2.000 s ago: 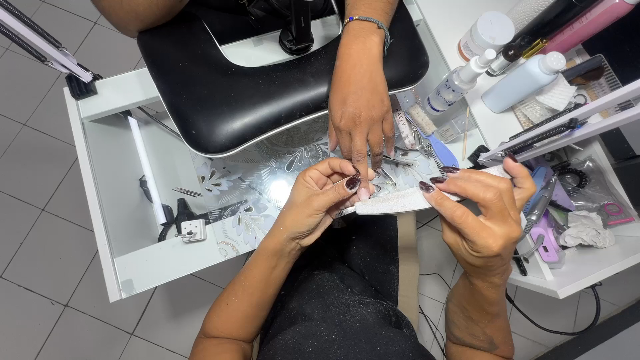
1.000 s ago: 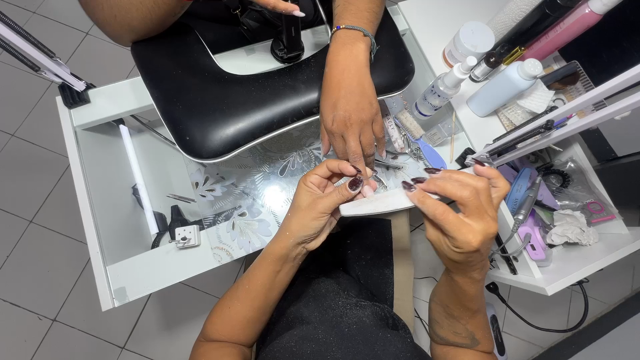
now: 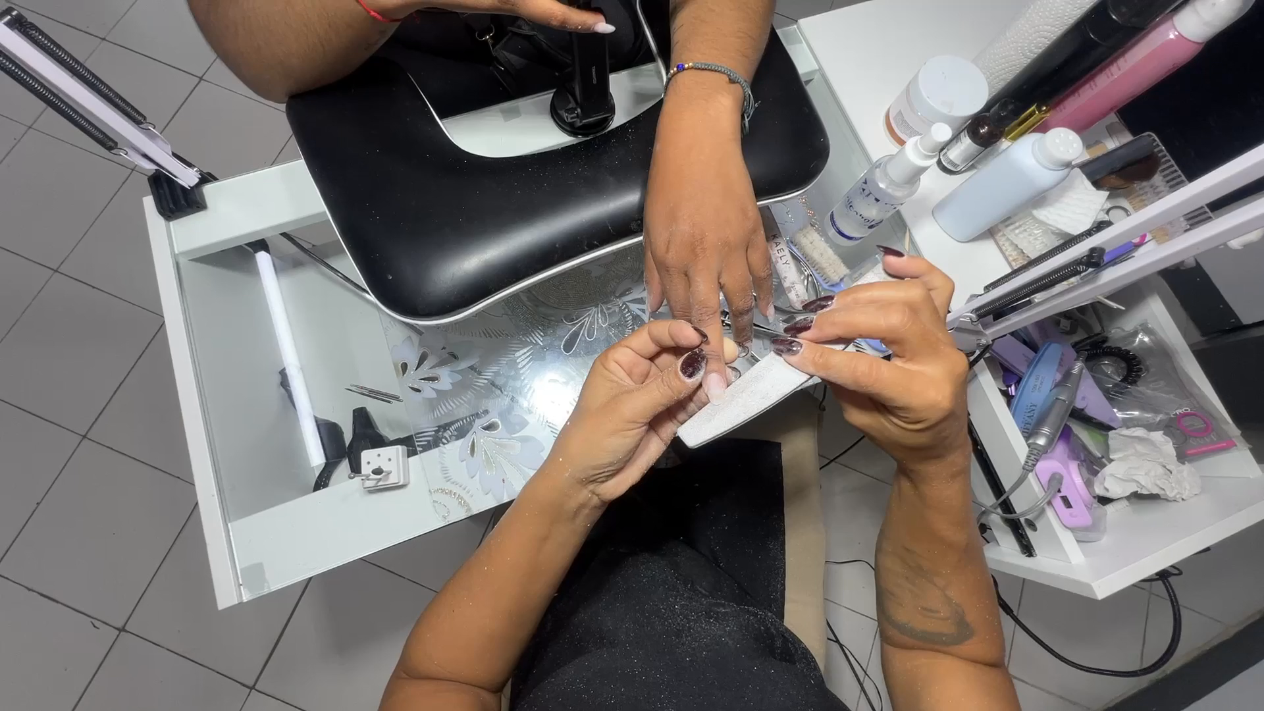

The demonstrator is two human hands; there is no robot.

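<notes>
My right hand (image 3: 879, 360) grips a whitish nail file (image 3: 750, 395) between fingers and thumb. The file's lower end lies by a fingertip of another person's hand (image 3: 706, 237), which reaches down over the table. My left hand (image 3: 642, 400) has thumb and fingers at that same finger; its fingertips partly hide the contact. The person's wrist wears a braided bracelet (image 3: 709, 71) and rests over a black padded armrest (image 3: 553, 207). Metal tools lie partly hidden behind the hands. A small brush (image 3: 820, 255) lies beyond them.
On the right stand a spray bottle (image 3: 884, 188), a pale blue bottle (image 3: 1007, 183) and a jar (image 3: 936, 99). An open drawer (image 3: 1116, 563) holds a lilac device (image 3: 1066, 484) and crumpled tissue (image 3: 1145, 466). White lamp arms flank the glass-topped table (image 3: 336, 533). A small white block (image 3: 383, 467) sits at left.
The file is tilted more steeply, its lower end pointing down-left. The person's other hand, unseen at two seconds ago, now shows near the black stand. The view has shifted left.
</notes>
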